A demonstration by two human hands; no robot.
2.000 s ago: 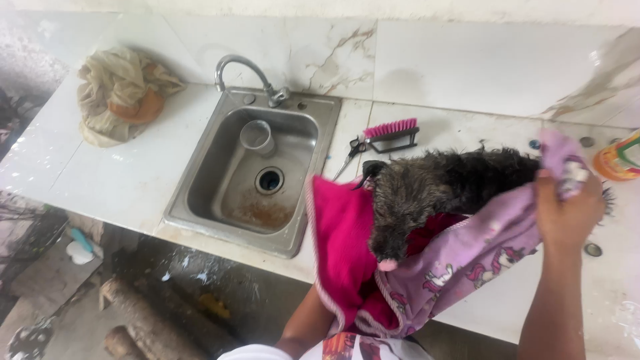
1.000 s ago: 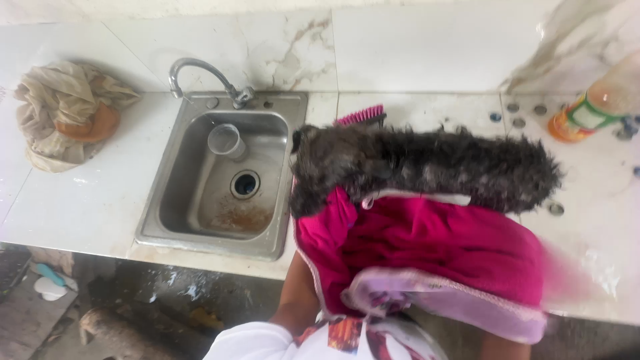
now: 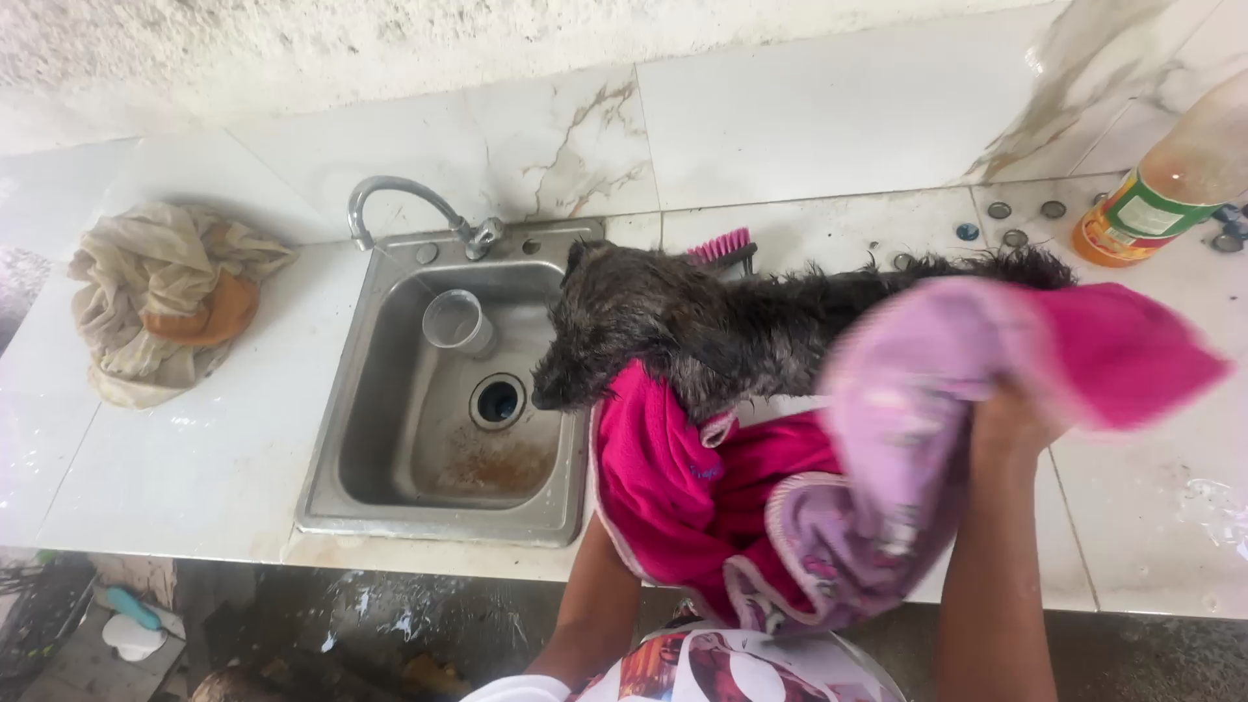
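Note:
A wet, dark-haired dog (image 3: pixel 624 312) is on the tiled counter, its muzzle over the sink's right rim. A two-sided towel (image 3: pixel 663 468), hot pink on one face and lilac with printed figures on the other, lies bunched along its near side. My right hand (image 3: pixel 1014 419) grips the towel's raised, blurred right part beside the dog's hindquarters. My left hand is hidden under the pink part of the towel below the dog's head; only the forearm shows. A pink-bristled brush (image 3: pixel 721 250) lies behind the dog.
A steel sink (image 3: pixel 327 468) with a curved faucet (image 3: pixel 409 185) holds a clear plastic cup (image 3: pixel 456 322). Beige and orange cloths (image 3: pixel 175 292) lie to its left. An orange-liquid bottle (image 3: pixel 1155 185) and several bottle caps (image 3: pixel 1053 210) are at the back right.
The dog's head is now by the sink rim; two seconds ago it hung toward the counter's front over the towel. My right hand has lifted the towel's right part since one second ago.

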